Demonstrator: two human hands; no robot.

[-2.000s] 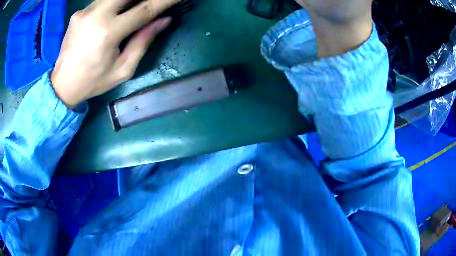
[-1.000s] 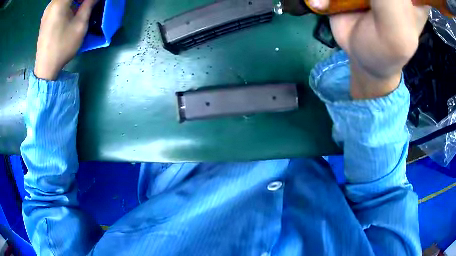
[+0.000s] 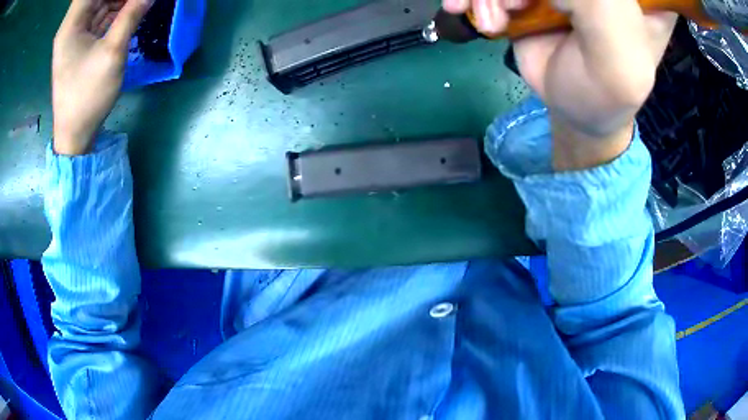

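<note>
My right hand (image 3: 586,70) is closed around the orange electric screwdriver (image 3: 537,18) at the top right. Its tip points left, at the right end of a dark grey housing (image 3: 353,37) with a slotted side; I cannot tell if they touch. A second grey housing (image 3: 385,167) lies on the green worktop nearer me, two small holes facing up and a black end part at its left end. My left hand (image 3: 88,70) is at the blue parts bin (image 3: 187,37), fingertips over its dark contents and partly cut off by the top edge; whether they pinch anything is unclear.
The green worktop (image 3: 221,221) has tiny dark specks scattered around the upper housing. Black parts (image 3: 697,115) in clear plastic (image 3: 712,234) lie at the right, with a thick black cable (image 3: 705,215) near them. Blue surfaces show below the worktop's edge.
Since two seconds ago, my left hand has moved to the bin and the screwdriver has come into view in my right hand. In the last second, my right hand has shifted slightly left.
</note>
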